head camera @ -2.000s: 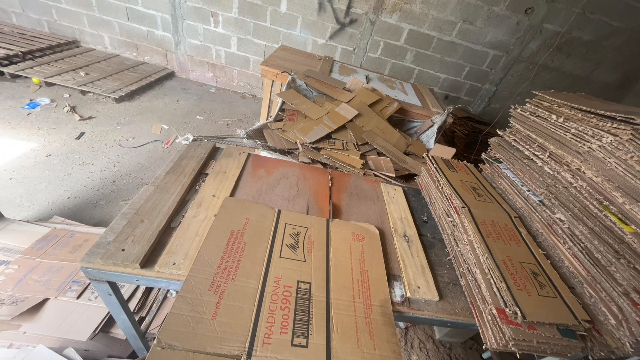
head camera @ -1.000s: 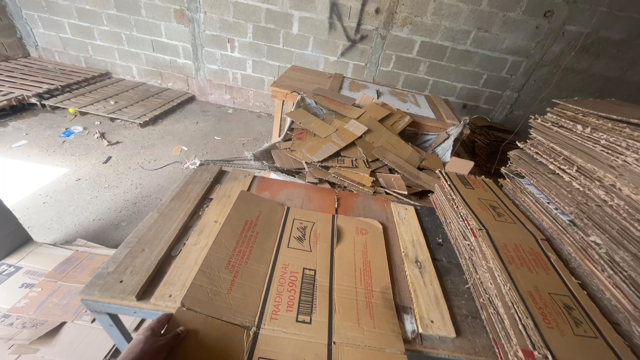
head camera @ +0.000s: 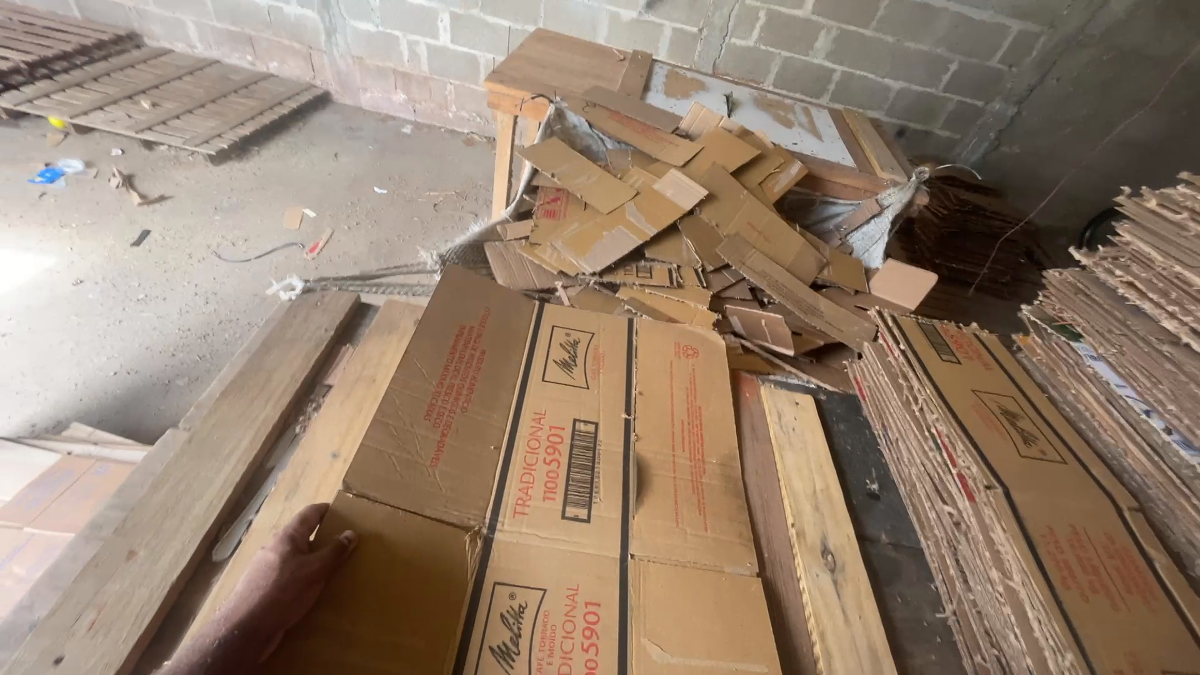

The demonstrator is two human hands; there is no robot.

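Note:
A flattened Melitta cardboard box (head camera: 572, 469) with red and black print lies on the wooden workbench (head camera: 829, 553), its left part creased across. My left hand (head camera: 295, 577) rests at the left edge of the cardboard, thumb on its face and fingers at the edge; whether it grips the sheet is unclear. My right hand is out of view. Two wooden boards run along the bench's left side, one of them a grey weathered plank (head camera: 197, 478).
Beyond the bench, cardboard scraps (head camera: 656, 216) heap over a woven sack near a wooden table (head camera: 572, 66). Tall stacks of flattened cardboard (head camera: 1041, 469) stand at the right. More flat cardboard (head camera: 75, 487) lies at lower left. Pallets (head camera: 178, 98) lie by the block wall.
The flattened box has moved farther forward across the bench, toward the scrap heap. My left hand, absent two seconds ago, came in at the lower left and is now at the cardboard's edge.

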